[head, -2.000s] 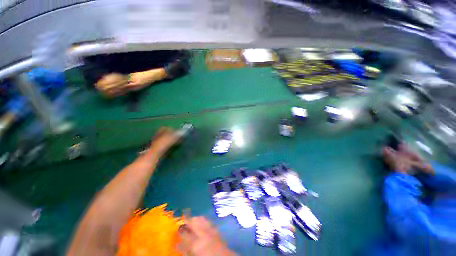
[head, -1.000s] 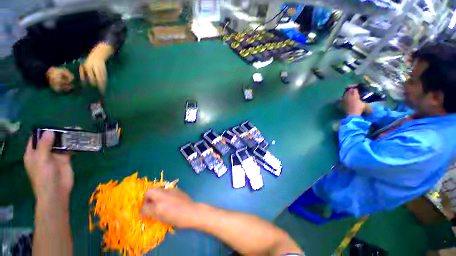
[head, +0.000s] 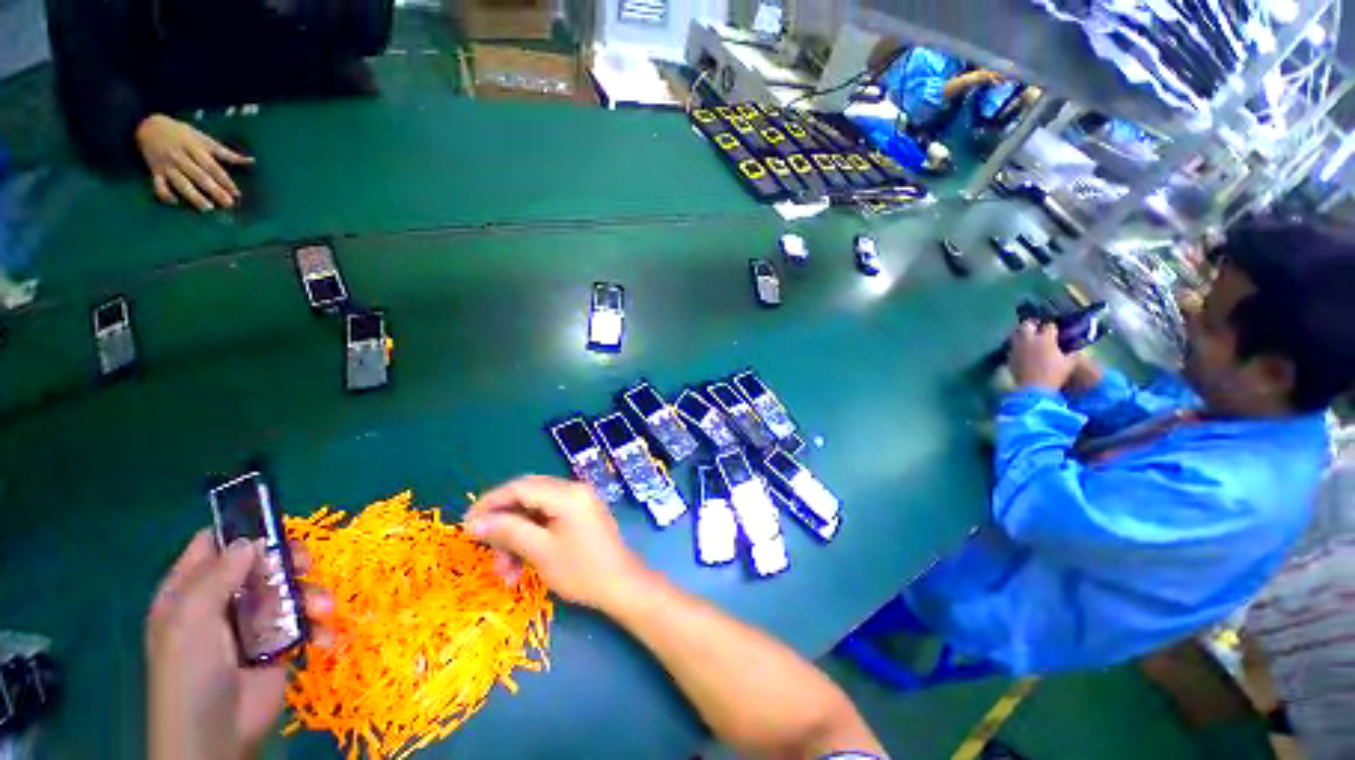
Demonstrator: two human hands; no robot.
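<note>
My left hand holds a dark bar-type mobile phone, upright with its small screen end up, at the left edge of the orange heap. The heap of small yellow-orange strips lies loose on the green bench right in front of me. My right hand is over the heap's upper right edge with its fingers bent together. Whether a strip is between the fingertips cannot be told.
Stacked handsets overlap right of the heap. Phones lie spaced along the conveyor belt. A parts tray with yellow-marked pieces is at the back. A person in blue sits at right; another person's hand rests across the bench.
The phone in my left hand has turned from lying sideways to upright and come nearer the heap. My right hand has moved from the heap's middle to its upper right edge. The view has shifted.
</note>
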